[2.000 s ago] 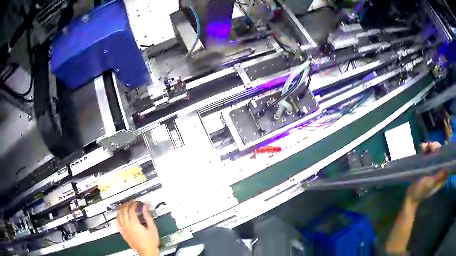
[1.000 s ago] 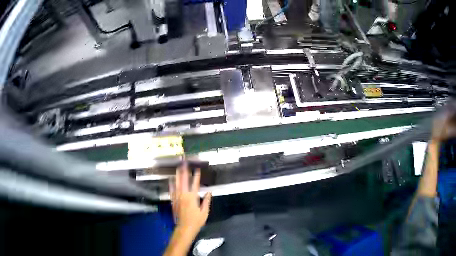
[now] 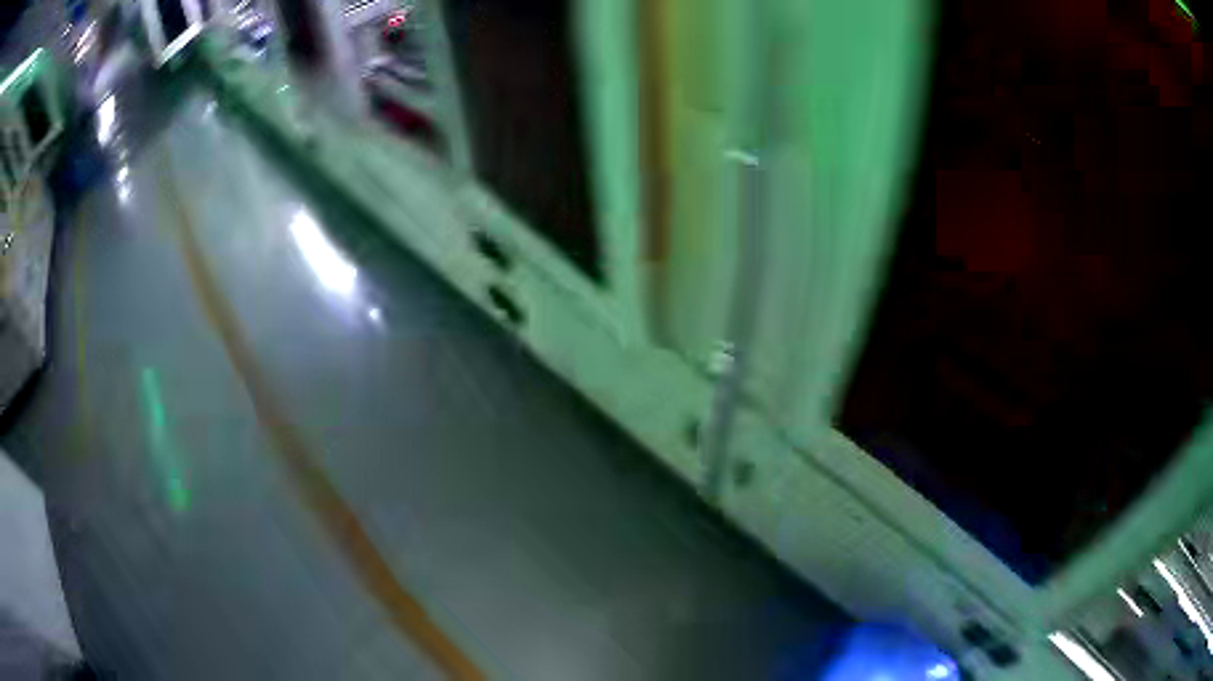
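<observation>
Neither of my hands is in the picture. Nearest in front of me is a green machine frame (image 3: 625, 386) that runs slantwise from the upper left to the lower right. A dark machine door window (image 3: 1038, 266) fills the right side, with a faint reddish glow in it. A grey upright bar (image 3: 745, 279) stands against the green frame. The view is blurred by motion.
A grey aisle floor (image 3: 399, 399) with an orange line (image 3: 286, 439) lies to the left. A blue object (image 3: 889, 655) is at the bottom edge. Silver bars (image 3: 1177, 592) show at the lower right. A pale machine side (image 3: 20, 293) stands at the left edge.
The view has swung from the open machine's rails to the aisle and the green frame. Both hands and the rails before me have left the picture.
</observation>
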